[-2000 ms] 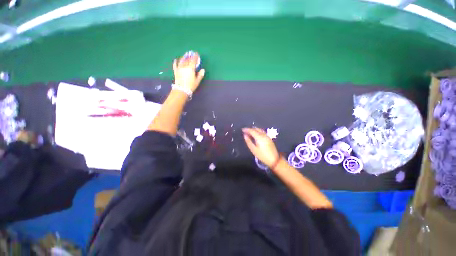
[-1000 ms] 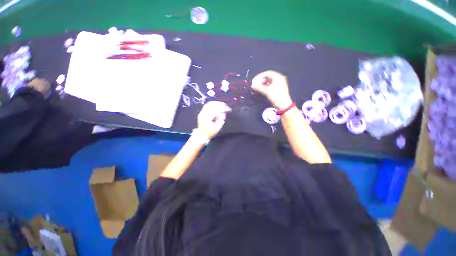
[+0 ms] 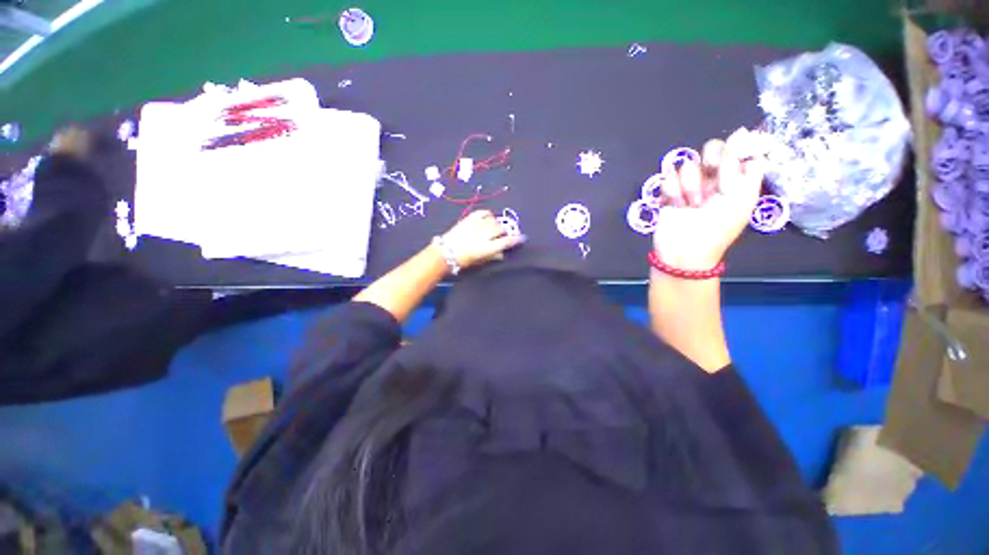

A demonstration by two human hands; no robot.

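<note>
My left hand (image 3: 475,241) is at the mat's near edge, its fingers closed on a round lilac housing (image 3: 508,222). My right hand (image 3: 710,206) is over the group of lilac housings, its fingertips near a white block (image 3: 746,146) beside the bag; whether it grips anything is unclear. Another housing (image 3: 573,221) lies flat between my hands. A white star-shaped insert (image 3: 590,163) lies above it. Thin red wire leads (image 3: 473,198) curl beside small white connector blocks (image 3: 465,169). The clear bag (image 3: 833,141) of star inserts lies at the right.
White sheets (image 3: 260,195) carry dark red wire bundles (image 3: 255,121). Thin clear pieces (image 3: 403,197) lie right of them. A round unit (image 3: 356,26) sits on the green belt (image 3: 521,24). A cardboard box (image 3: 920,141) of housings stands right. Another person's sleeve (image 3: 76,249) is at left.
My left hand came back from the belt, leaving a unit there, and now has a housing. My right hand has moved right to the housings and bag. A star insert shows on the mat between them.
</note>
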